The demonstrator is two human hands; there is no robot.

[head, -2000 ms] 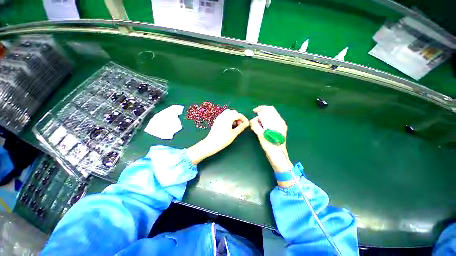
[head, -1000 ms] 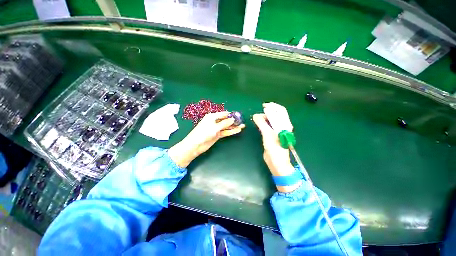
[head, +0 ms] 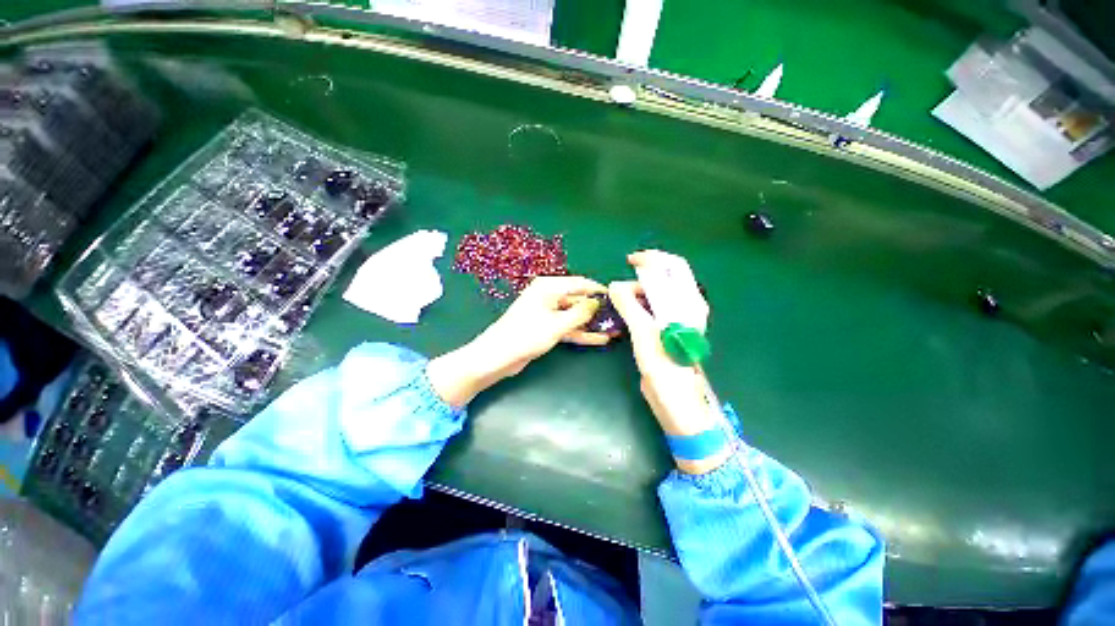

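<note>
My left hand holds a small dark glossy part between thumb and fingers over the green bench. My right hand is at the part's right side, its fingertips at or very near it. A white syringe barrel lies in my right hand, with a bright green cap at its back and a thin clear hose running along my right forearm. The syringe's tip is hidden. A loose pile of tiny red and dark bits lies just beyond my left hand.
Clear gridded tray with dark parts at left; stacked trays at far left; another tray below the bench edge. A white sheet lies left of the pile. Single dark parts lie at right. A metal rail crosses behind.
One second ago my hands were apart; now my right hand meets the dark part in my left hand. The part has moved slightly right and down. The camera view has shifted a little.
</note>
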